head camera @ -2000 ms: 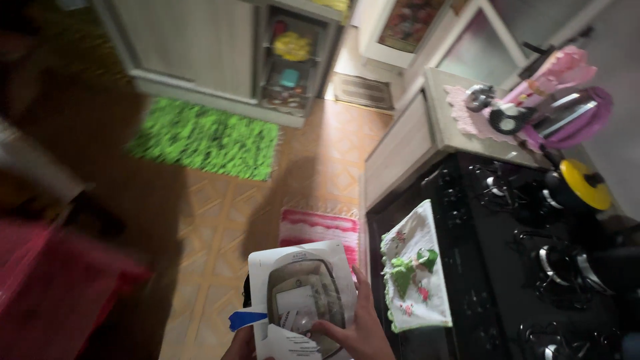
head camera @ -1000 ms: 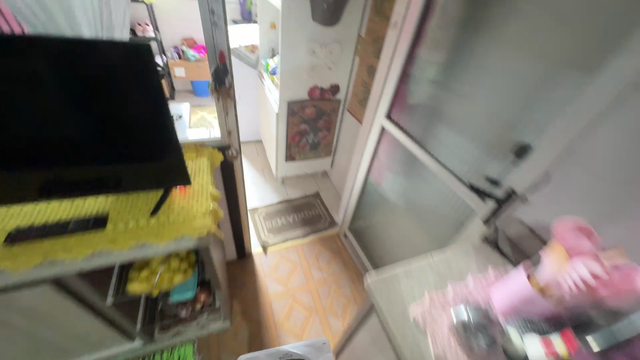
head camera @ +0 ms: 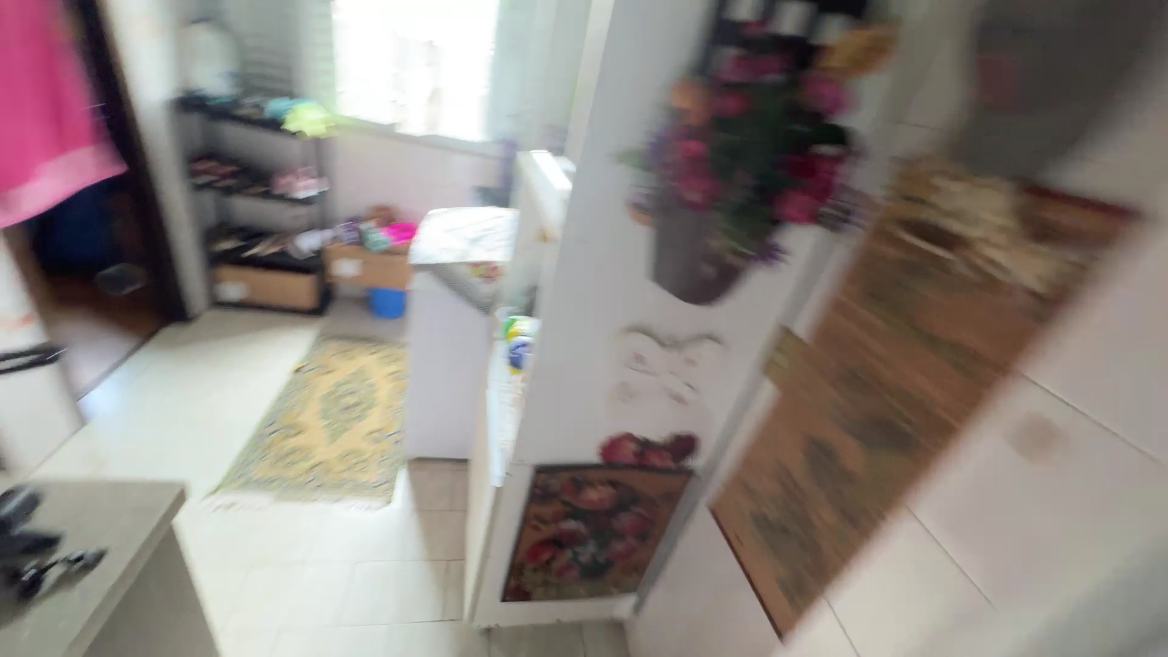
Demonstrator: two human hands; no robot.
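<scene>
Neither my left hand nor my right hand shows in the head view now, and whatever they hold is out of sight. The picture is blurred. Closest on the right is a white panel [head camera: 593, 383] with a hanging pot of artificial flowers [head camera: 744, 173] fixed to it. Lower on the same panel are a white butterfly-shaped ornament [head camera: 666, 370] and a floral picture [head camera: 598, 534]. At the bottom left, small dark objects [head camera: 41, 552] lie on a grey countertop [head camera: 119, 520].
A patterned yellow rug [head camera: 333, 420] lies on the pale tiled floor [head camera: 301, 579]. Beyond it stand a black shelf rack [head camera: 260, 196] with shoes, a cardboard box [head camera: 365, 266] and a blue bin [head camera: 388, 303]. A pink cloth [head camera: 50, 119] hangs at the upper left, beside a dark doorway.
The view has swung up and moved forward to the room past the doormat. Two seconds ago both hands held a printed white package near the stove; hands and package are out of view now.
</scene>
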